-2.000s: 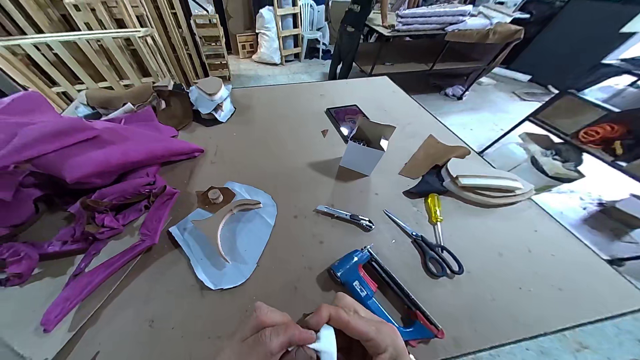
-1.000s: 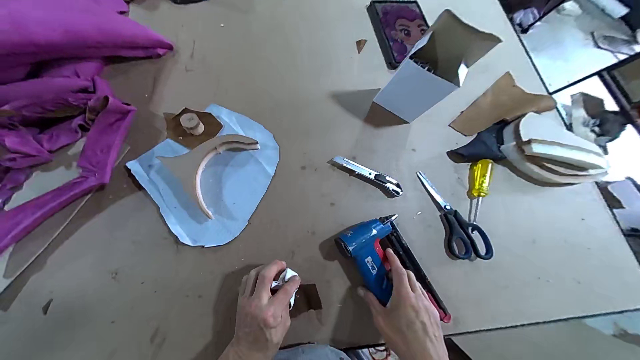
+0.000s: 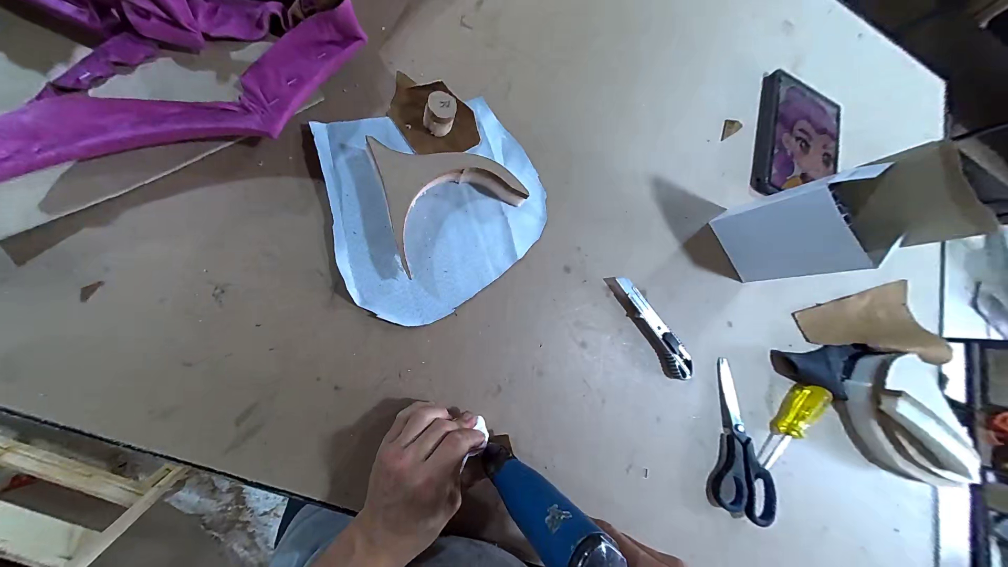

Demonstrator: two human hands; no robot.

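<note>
My left hand grips a small white piece, mostly hidden by the fingers, near the table's front edge. A scrap of brown material shows beside it. My right hand, largely hidden behind the tool, holds a blue staple gun whose nose touches or nearly touches the white piece. Farther up, a curved wooden piece lies on light blue fabric. A round wooden plug stands on a brown scrap at the fabric's upper edge.
A utility knife, scissors and a yellow-handled screwdriver lie to the right. Beyond them are padded pieces, an open white box and a framed picture. Purple fabric lies at upper left.
My right hand has lifted the staple gun from the table and brought it over to my left hand. The left hand keeps hold of the white piece. The view has turned and tilted down.
</note>
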